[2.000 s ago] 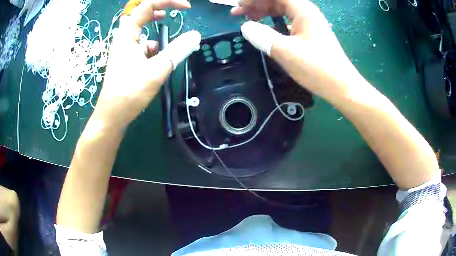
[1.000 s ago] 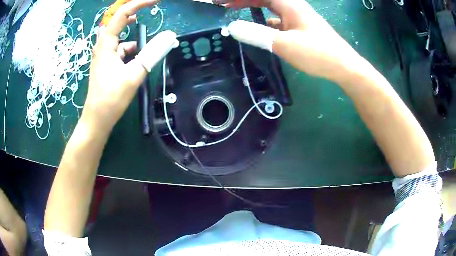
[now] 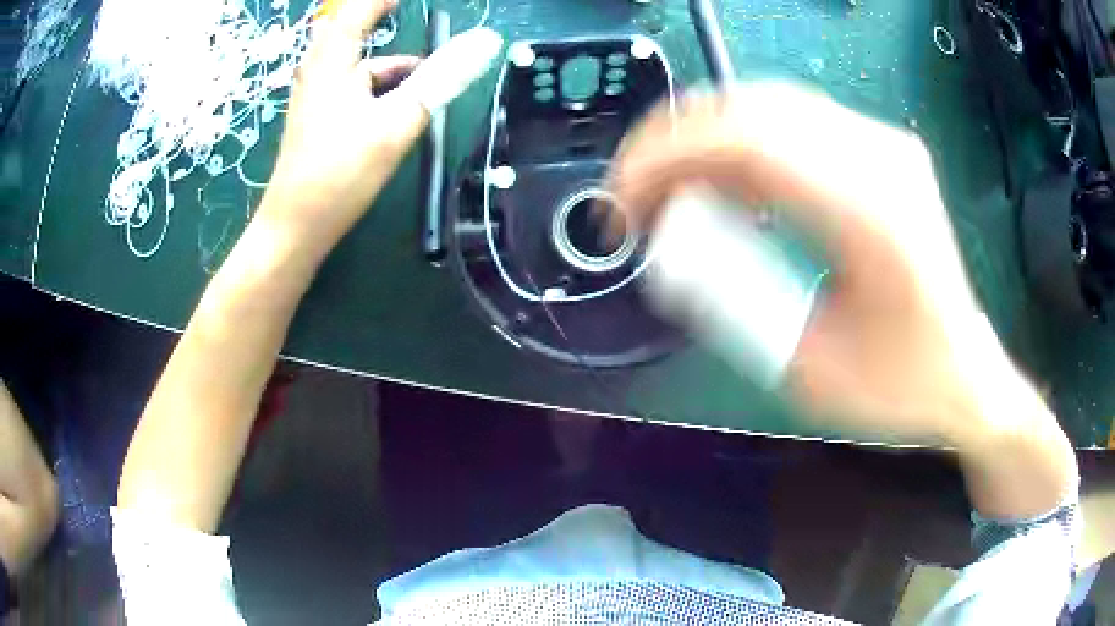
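The black plastic housing (image 3: 611,336) lies on the bench with its squared end away from me. A silver ring (image 3: 596,230) surrounds its centre hole. A thin white cord (image 3: 492,226) with white pads runs along its inside; pads show at both far corners, on the left side and below the ring. My left hand (image 3: 355,135) is open, its white-covered thumb just left of the far left corner. My right hand (image 3: 844,232) is blurred over the housing's right side, fingers curled, its white-covered thumb low; it hides the cord there. I cannot tell whether it holds anything.
Black bars lie at the housing's left (image 3: 435,159) and far right (image 3: 712,43). A tangled white cord pile (image 3: 183,73) is at the far left. Black housings (image 3: 1058,208) stand at the right. The bench's front edge (image 3: 489,397) curves below. Another person's arm (image 3: 25,489) shows at lower left.
My right hand has left the housing's far right corner and come back over its right side. My left hand stays near the far left corner. The housing sits higher in view.
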